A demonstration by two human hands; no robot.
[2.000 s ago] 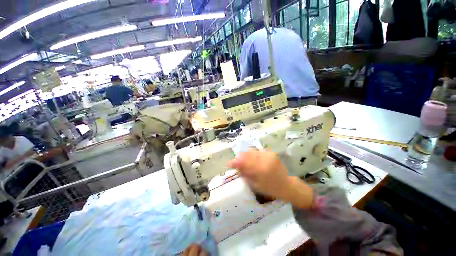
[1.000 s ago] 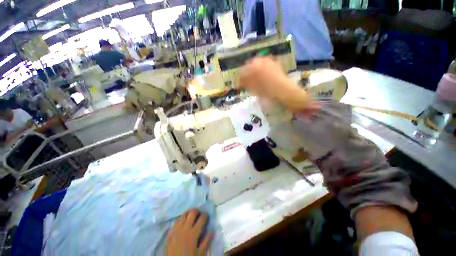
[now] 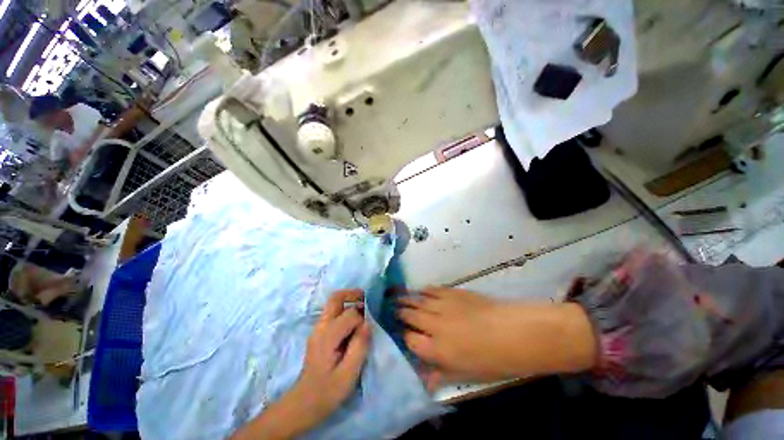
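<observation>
The pale blue fabric panel (image 3: 232, 292), wrong side up, lies over the table left of and below the needle area, its right edge under the sewing machine head (image 3: 404, 94). My left hand (image 3: 337, 348) rests on the fabric with bent fingers, pinching its edge in front of the needle. My right hand (image 3: 460, 333) lies palm down at the fabric's right edge, fingertips on a darker turquoise strip that shows there. The presser foot (image 3: 381, 225) is small and partly hidden by the head and cloth.
A white cloth scrap (image 3: 559, 77) with dark patches hangs on the machine arm. A black pouch (image 3: 563, 182) lies below it, beside a thin rod (image 3: 645, 210). A blue plastic basket (image 3: 119, 344) stands at left. A seated person (image 3: 73, 129) is at the upper left.
My right hand has come down from near the control panel to the fabric. My left hand has moved up towards the needle and holds the fabric edge. The view has tilted down and closer.
</observation>
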